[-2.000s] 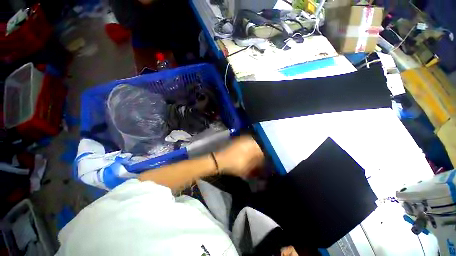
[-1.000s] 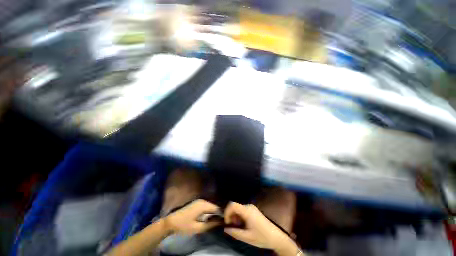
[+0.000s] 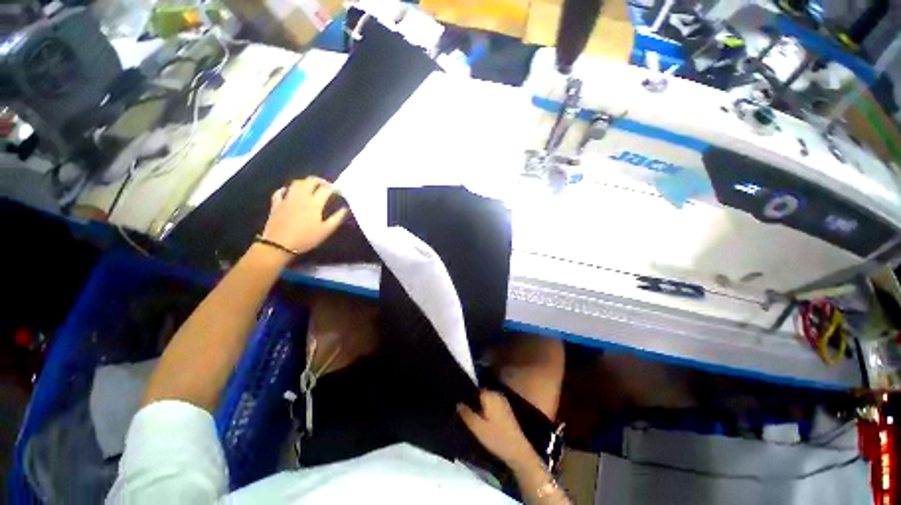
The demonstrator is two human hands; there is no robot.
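Note:
A black fabric panel lies over the table's front edge and hangs towards the lap, with its pale reverse showing along a folded edge. My left hand is on the table at the panel's left side, fingers curled at its edge near the long black strip; its grip is partly hidden. My right hand is low over the lap, closed on the panel's lower end. The long black strip lies slanting across the table on the left. The sewing machine stands right of the panel, its presser foot beyond the panel's far corner.
A blue crate stands at the lower left. Small dark snips lie at the machine's base. A blue strip lies on the table's left part. Grey pieces are below the table at the right. Coloured threads hang at the right.
The view has turned towards the machine and sharpened. My hands, together over the lap one second ago, are apart: the left moved up onto the table. The panel is spread with its pale side showing.

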